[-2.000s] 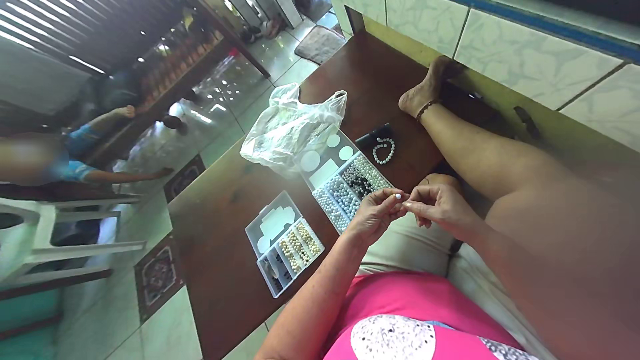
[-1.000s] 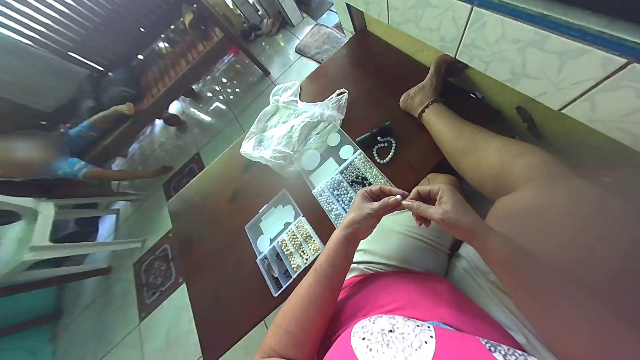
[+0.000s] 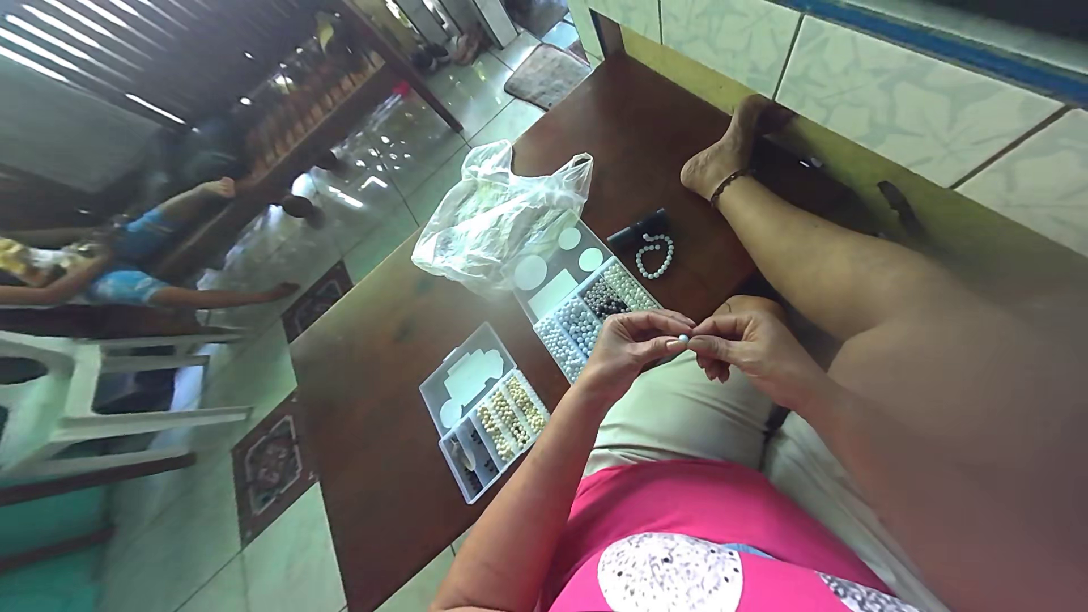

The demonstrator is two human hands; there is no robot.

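My left hand (image 3: 633, 344) and my right hand (image 3: 744, 344) meet fingertip to fingertip above my lap. A small pale bead (image 3: 683, 339) is pinched between them; whether a thread runs through it cannot be seen. Beyond my left hand lies an open plastic bead box (image 3: 557, 293) with white, pale blue, dark and greenish beads, partly hidden by that hand. A smaller open bead box (image 3: 463, 382) holds cream, gold and dark beads. A curved string of pale beads (image 3: 654, 257) rests on the wooden table beside a dark, narrow object (image 3: 636, 228).
A translucent plastic bag (image 3: 510, 217) touches the larger box on the brown wooden table (image 3: 382, 357). A bare foot with an anklet (image 3: 714, 166) rests at the table's far right. Left of the table stand a white plastic chair (image 3: 85, 391) and another person (image 3: 144, 255) on a bench.
The other person at the left has shifted posture. My hands stay together in nearly the same place, with the bead at the fingertips.
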